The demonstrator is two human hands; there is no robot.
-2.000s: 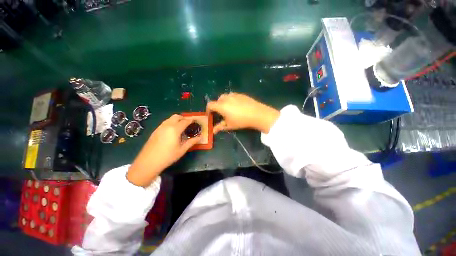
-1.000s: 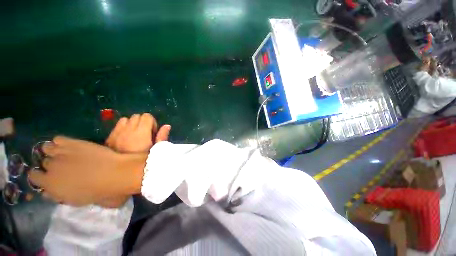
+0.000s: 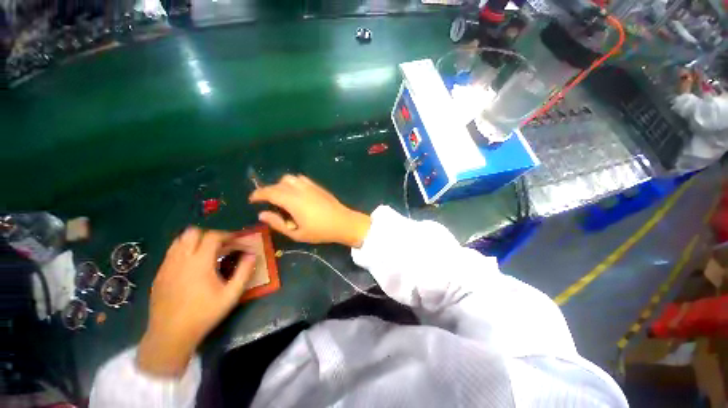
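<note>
My left hand [image 3: 187,287] holds a dark round watch head [image 3: 231,264] on the orange-red square pad [image 3: 273,275] with a pale centre. Its fingers and thumb are around the case and partly hide it. My right hand [image 3: 303,210] is raised just above and right of the pad, fingers bent together. A thin, faint shape shows at its fingertips, too blurred to name. Several silver-ringed watch heads [image 3: 116,291] lie in a loose cluster left of my left hand.
A small red piece [image 3: 211,206] lies above the pad. A thin pale cable [image 3: 323,262] runs from its right side. The blue control unit [image 3: 459,163] stands at right. A clear bottle [image 3: 36,227], tan block [image 3: 77,229] and white paper [image 3: 57,279] are at left. A person's white sleeve shows far right.
One second ago my right hand reached across my left to the watch-head cluster; now it is back beside the pad. My left hand is at the pad with a watch head. The view has shifted.
</note>
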